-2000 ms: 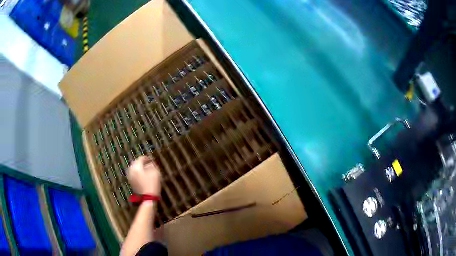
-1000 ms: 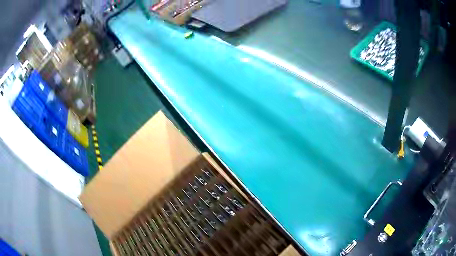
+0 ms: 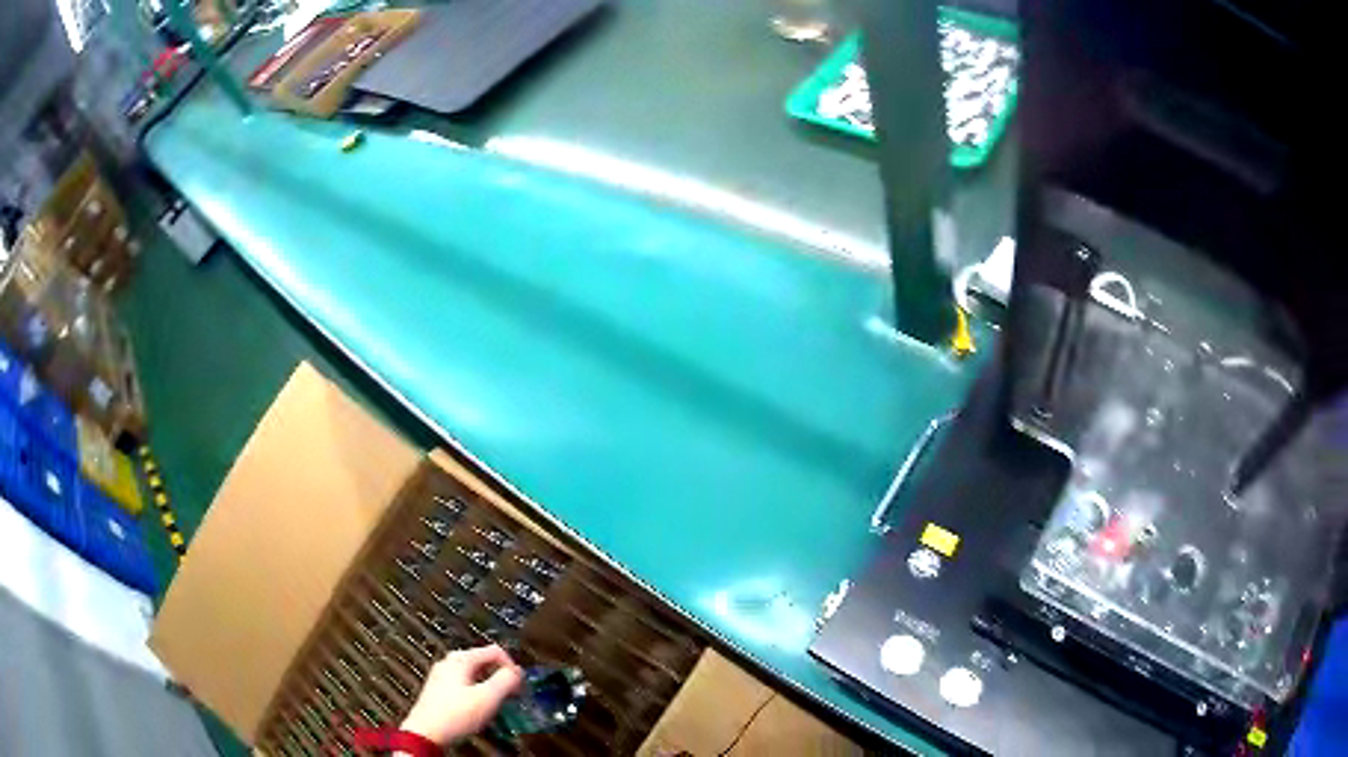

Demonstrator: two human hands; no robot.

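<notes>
My left hand (image 3: 461,698), with a red band at the wrist, is over the divided carton (image 3: 288,510) at the lower left. Its fingers are closed on the edge of a circuit board (image 3: 547,701), just above the carton's cells. Boards stand upright in many cells, and the cells towards the right look dark. The test fixture (image 3: 887,609) stands on the bench at the right, with a clear pressure plate (image 3: 1146,592) over its bed. What lies under the plate is too blurred to tell. My right hand is out of the picture.
The green bench (image 3: 591,355) runs from upper left to the fixture, its edge beside the carton. A dark post (image 3: 905,192) stands behind the fixture. A green tray (image 3: 968,154) with small parts and a grey panel (image 3: 473,52) are at the back. Blue bins are at far left.
The view has swung up, then right, bringing more of the fixture into sight. My left hand, low in the carton at first and then out of view, shows again with a board in its fingers.
</notes>
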